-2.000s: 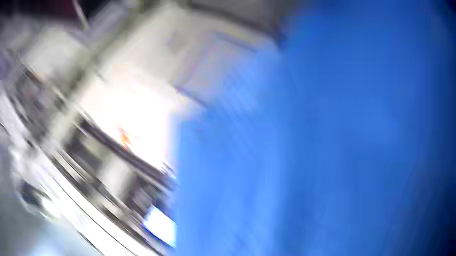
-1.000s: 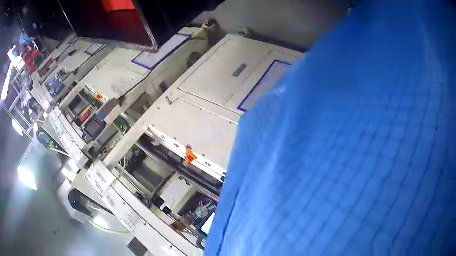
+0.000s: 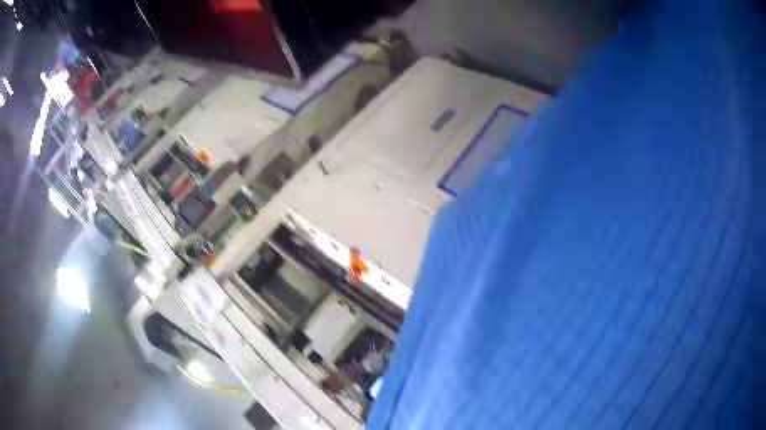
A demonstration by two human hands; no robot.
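Note:
Neither my left hand nor my right hand is in the picture. Blue anti-static smock cloth (image 3: 588,252) with a fine dark grid fills the right side, very close to the camera; whose it is cannot be told. Beside it is a cream line machine (image 3: 369,168), seen tilted, with a blue-bordered sheet (image 3: 483,151) on its cover, partly hidden by the cloth. An orange piece (image 3: 357,264) sits on the machine's lower cover edge. The opening below it shows blurred dark and white parts (image 3: 327,327).
More cream machines (image 3: 231,113) run to the upper left. A long pale rail (image 3: 243,361) borders them. A grey floor (image 3: 101,361) with bright reflections lies at lower left, with a yellow cable (image 3: 214,385). A black and red panel (image 3: 239,34) stands at the top.
Since one second ago the machines have shifted right and slightly down in the picture. The blue cloth's edge has moved a little right. The view was heavily blurred two seconds ago.

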